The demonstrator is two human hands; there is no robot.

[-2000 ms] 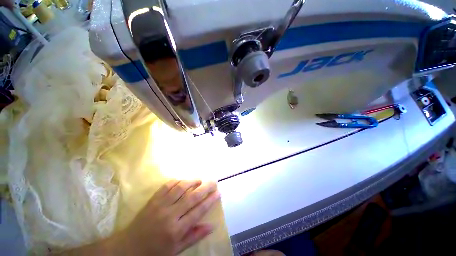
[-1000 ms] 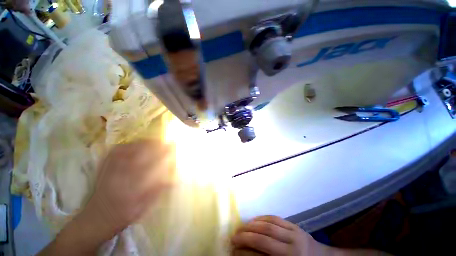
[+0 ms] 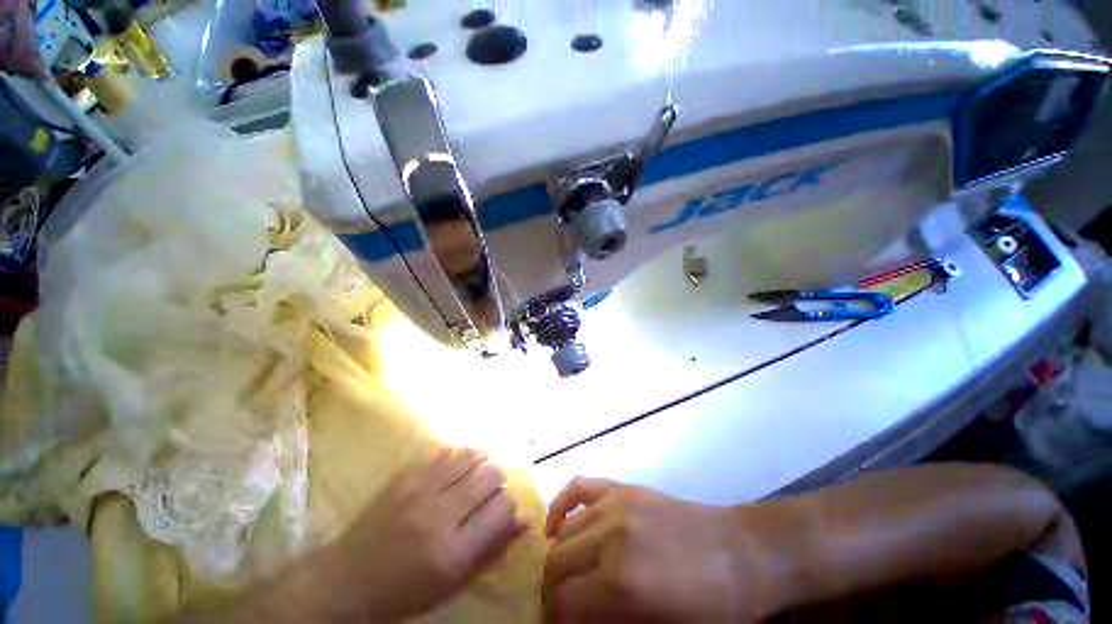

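The pale yellow fabric (image 3: 366, 469) lies on the machine bed and runs under the needle area (image 3: 482, 354), where glare hides the detail. The cream sheer layer (image 3: 159, 305) with lace trim (image 3: 201, 512) is bunched at the left. My left hand (image 3: 433, 524) lies flat on the yellow fabric in front of the needle, fingers close together. My right hand (image 3: 646, 555) is beside it at the fabric's right edge, fingers curled on that edge; the fingertips' grip is partly hidden. The white sewing machine head (image 3: 756, 159) stands above.
Blue-handled thread snips (image 3: 823, 305) lie on the bed at the right, beside a slim red-and-yellow tool (image 3: 908, 283). A dark control panel (image 3: 1030, 122) is at the upper right. Plastic bags (image 3: 1067, 414) show at the right edge.
My left hand has moved from the bunched fabric back onto the flat yellow part. My right hand has come up to the fabric edge. The camera view has also shifted.
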